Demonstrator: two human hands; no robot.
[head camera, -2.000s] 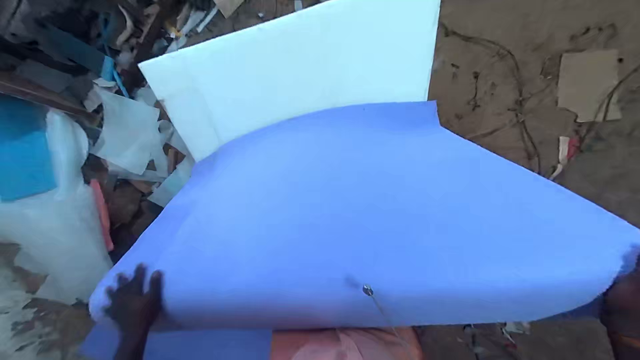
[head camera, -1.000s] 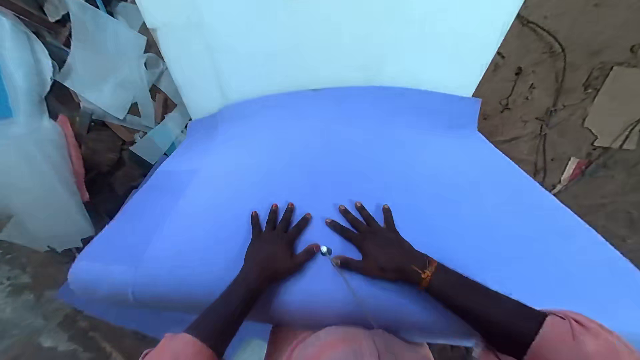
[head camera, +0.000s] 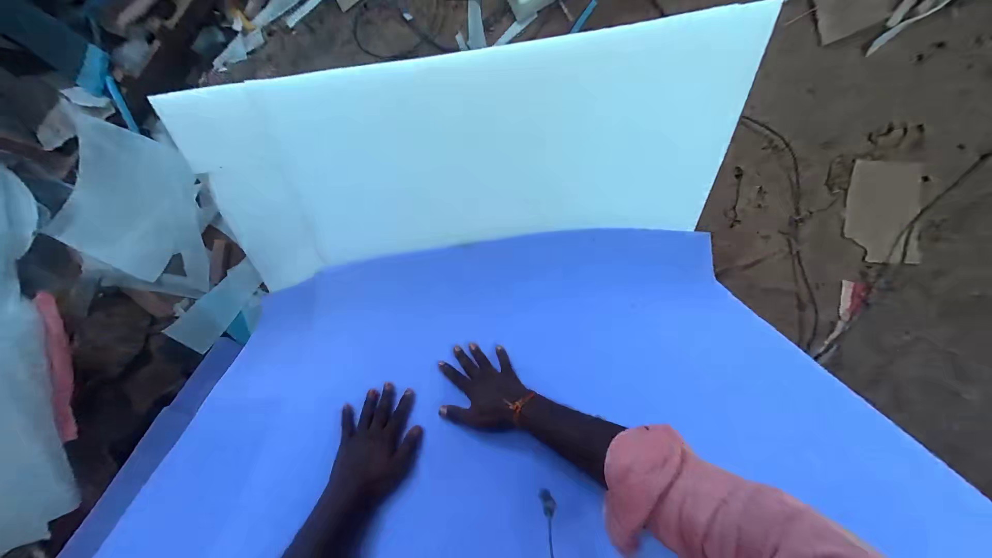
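Observation:
A large blue sheet [head camera: 589, 333], foam or fabric by its look, spreads across the lower view over a white sheet [head camera: 496, 147], whose far part shows beyond it. My left hand [head camera: 376, 449] lies flat on the blue sheet with fingers spread, holding nothing. Just right of it and slightly farther out, my right hand [head camera: 488, 391] rests palm down with fingers apart; an orange thread is round its wrist. A small dark object on a thin cord [head camera: 548, 504] hangs in view below the right forearm.
Translucent sheet scraps [head camera: 132, 201] and other offcuts lie in a heap at the left, with a pink strip [head camera: 56, 364]. On the bare ground at the right are a dark cord [head camera: 798, 232] and a flat cardboard-like piece [head camera: 883, 209].
Two seconds ago my hands were far apart at the near edge of the blue sheet; they came together, and both now lie farther forward on it.

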